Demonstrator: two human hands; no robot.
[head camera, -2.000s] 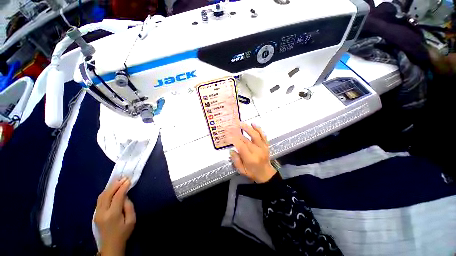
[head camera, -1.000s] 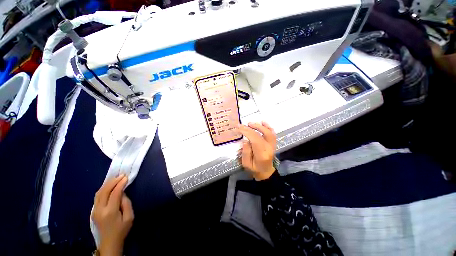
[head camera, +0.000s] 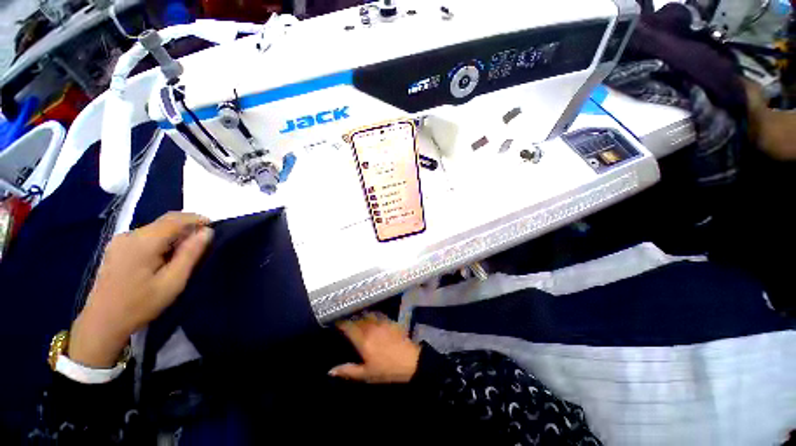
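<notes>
A navy panel (head camera: 240, 279) lies at the front left of the machine table, its top edge below the needle area. My left hand (head camera: 144, 274) pinches its upper left part between thumb and fingers. My right hand (head camera: 381, 348) is at the table's front edge beside the navy cloth; its fingertips are partly hidden, so its hold cannot be told. A smartphone (head camera: 389, 183) with a lit screen leans on the white sewing machine (head camera: 314, 119), whose presser foot area (head camera: 266, 180) is left of it.
A striped panel (head camera: 646, 383) and navy cloth (head camera: 602, 305) lie at the lower right. A white container (head camera: 39, 161) stands at the far left. Another person's arm (head camera: 775, 131) shows at the right edge. A white lamp arm (head camera: 115, 144) hangs left of the machine head.
The pale striped strip has left my left hand and the foot area. My left hand has moved up and now holds navy cloth. My right hand has moved down from the phone to the table edge.
</notes>
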